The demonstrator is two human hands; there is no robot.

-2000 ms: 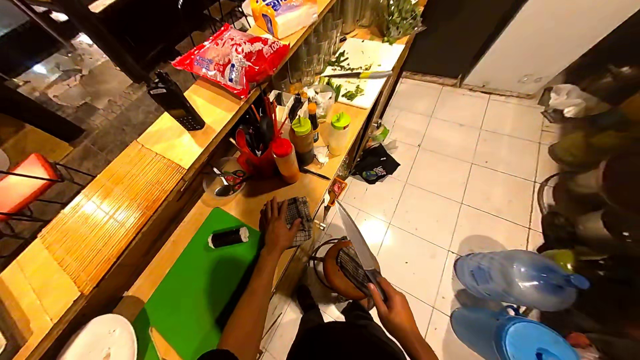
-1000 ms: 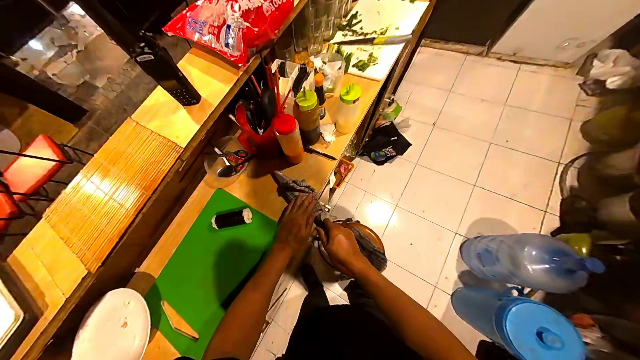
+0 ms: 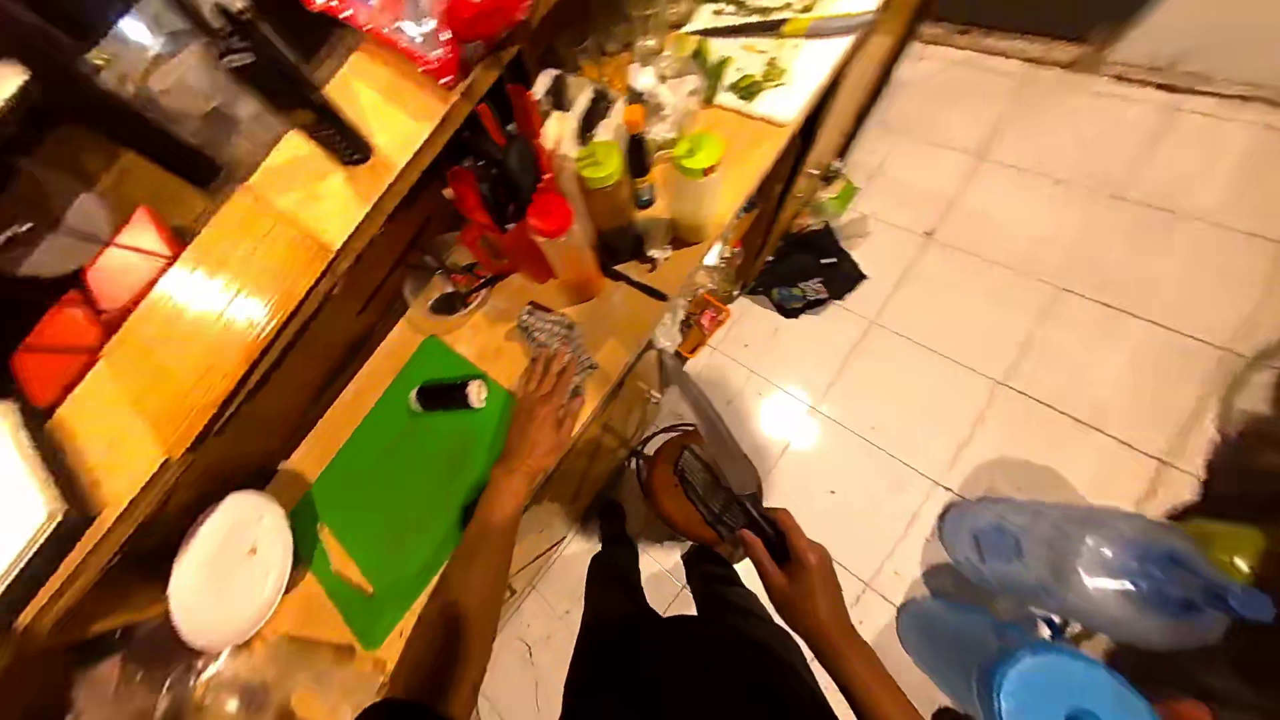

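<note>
My right hand (image 3: 790,565) grips the dark handle of a kitchen knife (image 3: 715,415), whose wide blade points up and away over the floor beside the counter. My left hand (image 3: 543,410) lies on a crumpled, patterned cloth (image 3: 556,340) on the wooden counter. Left of that hand is a green cutting board (image 3: 400,500) with a nori-wrapped roll (image 3: 448,394) on it, dark outside and white at the end. A flat, light brown piece (image 3: 343,560) lies at the board's near edge. Below the knife, a round brown object (image 3: 672,490) is partly hidden.
A white plate (image 3: 230,570) sits left of the board. Beyond the cloth stand a red-capped squeeze bottle (image 3: 562,245), green-capped bottles (image 3: 697,185) and a red utensil holder (image 3: 510,245). Another knife (image 3: 780,27) lies on a white board farther back. A large water bottle (image 3: 1085,565) lies at right.
My hands, close together at the counter's edge one second ago, are now apart. The right hand has moved back with the knife; the left lies on the cloth. The view has shifted somewhat.
</note>
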